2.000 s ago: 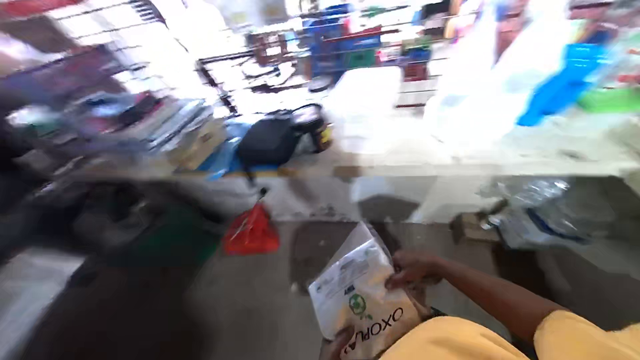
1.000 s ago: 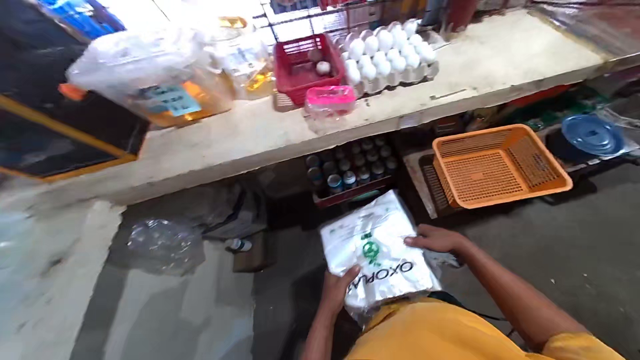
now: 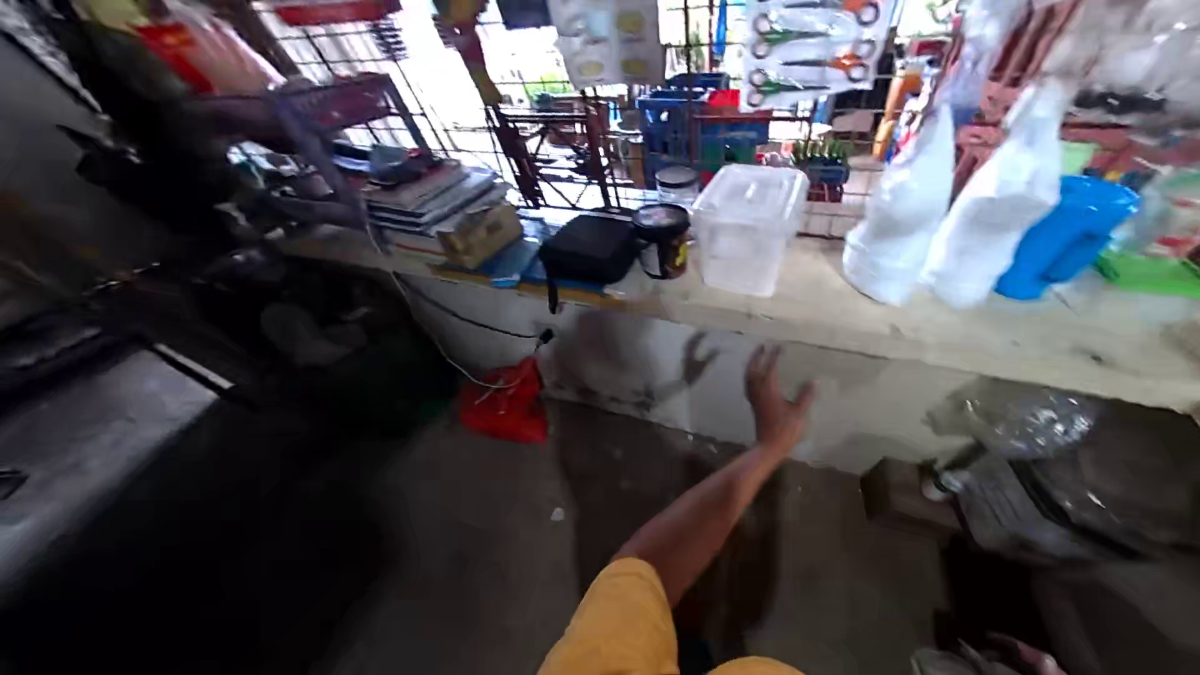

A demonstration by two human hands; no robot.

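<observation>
My left hand is stretched out in front of the pale wall below the counter, fingers spread, with nothing in it. Above it on the counter stand a clear plastic box with a lid, a dark lidded tub and a black zip case. Only part of my right hand shows at the bottom right edge, blurred, against a whitish plastic pack that is mostly cut off.
White plastic bags and a blue pitcher are at the counter's right. Stacked books lie left. A red plastic bag hangs by the wall near a cable. A brown box and clear plastic packs are low at right.
Both hands held the white plastic pack in the earlier frames; now my left hand is off it and extended forward. The pack is at the bottom right edge. The view has swung widely.
</observation>
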